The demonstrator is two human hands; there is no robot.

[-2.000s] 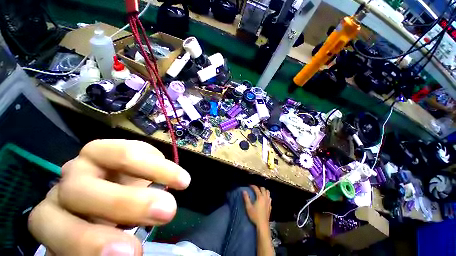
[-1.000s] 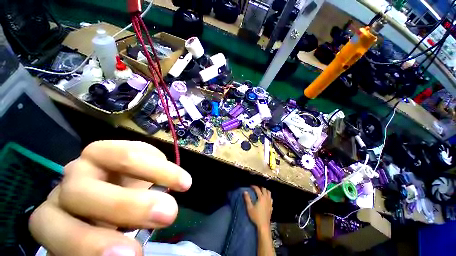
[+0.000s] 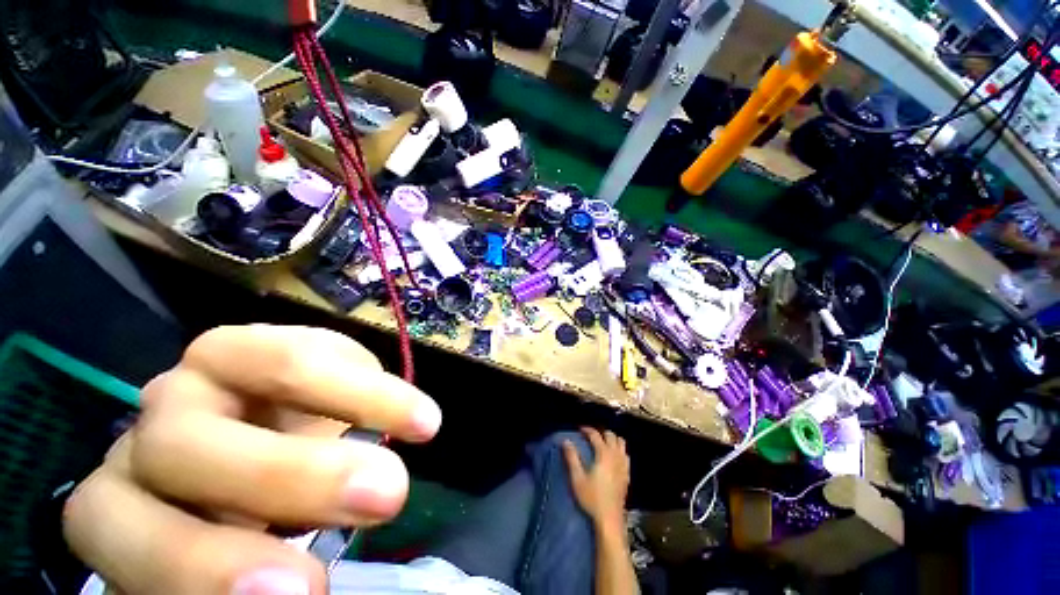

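My left hand (image 3: pixel 238 465) is large and close to the camera at the lower left. Its fingers are curled on a thin, flat, dark-edged thing (image 3: pixel 367 436), perhaps a smartphone; most of it is hidden behind the fingers. Red cords (image 3: pixel 370 221) hang from above and pass behind the index fingertip; I cannot tell if they touch it. My right hand (image 3: pixel 601 474) rests empty on my grey-trousered thigh, with its fingers slightly apart.
A brown bench (image 3: pixel 558 370) carries heaped purple cylinders, white housings and black rings. A carton (image 3: pixel 262 273) with bottles stands at its left. An orange screwdriver (image 3: pixel 761 113) hangs over it. A green crate (image 3: pixel 58 453) is at left, a blue bin (image 3: pixel 1014 552) at lower right.
The view shifted slightly and came back, so the bench and hanging screwdriver moved a little in the picture. Both hands keep nearly the same pose.
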